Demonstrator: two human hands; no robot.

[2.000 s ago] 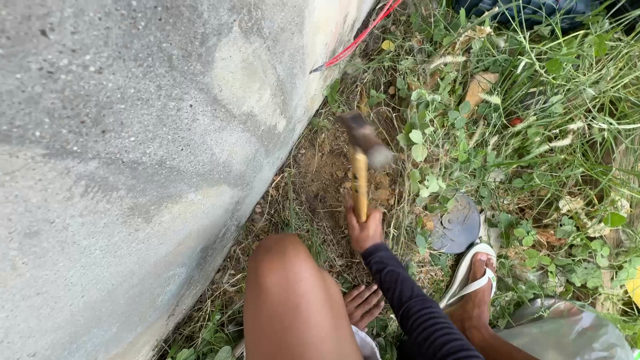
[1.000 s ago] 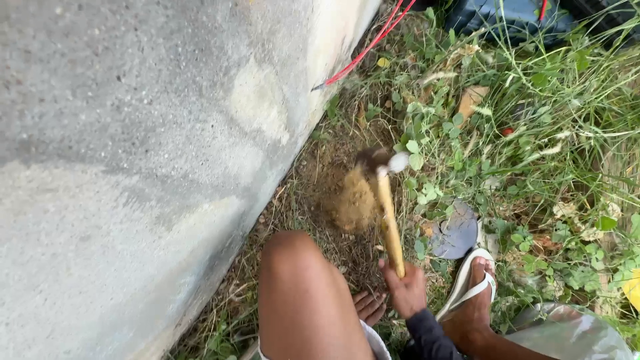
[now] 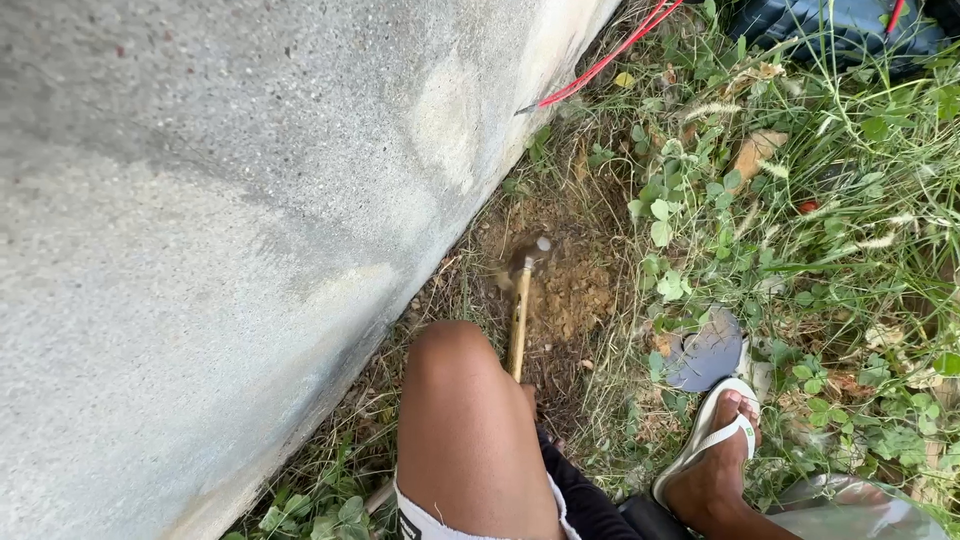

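My right hand [image 3: 529, 399], mostly hidden behind my raised knee [image 3: 454, 360], grips the wooden handle of a hammer [image 3: 518, 322]. The hammer's metal head, blurred by motion, is over loose brown soil [image 3: 574, 296] beside the foot of a concrete wall [image 3: 247, 247]. A dark sleeve [image 3: 581, 487] covers the right arm, and my left hand is not in view. Red wires [image 3: 611, 56] with a dark tip lie against the wall's lower edge, above the dug soil in the view.
Right of the soil are a dark, broken-edged disc [image 3: 705, 349], my foot in a white flip-flop [image 3: 724, 435] and clear plastic [image 3: 862, 510]. Grass and weeds [image 3: 847, 247] spread along the right, with a blue case-like object [image 3: 825, 30] at the top.
The hammer has moved left, closer to the wall, and its head is now clear of the soil clump seen beside it one second ago. My right hand has moved left, partly behind my knee.
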